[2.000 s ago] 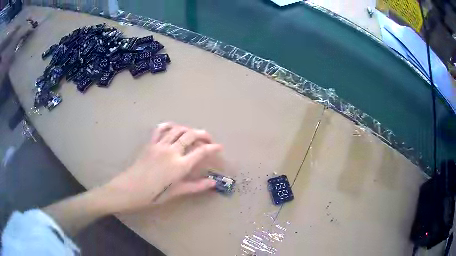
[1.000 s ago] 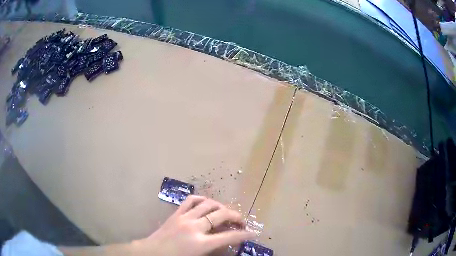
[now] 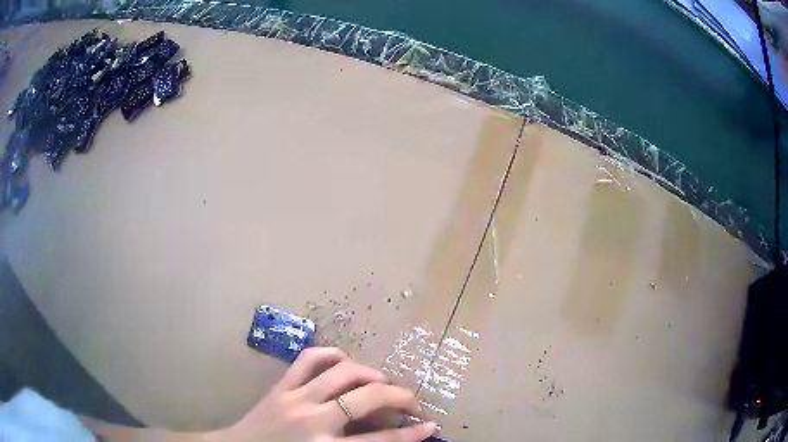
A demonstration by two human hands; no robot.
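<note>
My left hand [image 3: 333, 401], bare with a ring, reaches in from the bottom left. Its thumb and fingertip are closed on a dark display module [image 3: 409, 422] at the bottom edge; only slivers of the module show, the rest is hidden by the fingers or cut off. Another display module [image 3: 281, 331] lies flat just beyond my knuckles, its face bright with glare and small white marks. My right hand is not in view.
A heap of black display modules [image 3: 86, 91] lies at the far left of the tan tabletop [image 3: 285, 190]. Dark crumbs and a shiny film patch [image 3: 432, 367] lie near my hand. Crinkled tape [image 3: 449, 73] edges a green surface [image 3: 562, 43]. A black box [image 3: 765, 345] stands at right.
My left hand has gone from the module now left lying to the one at the bottom edge, and its fingers have closed there. The camera view has shifted.
</note>
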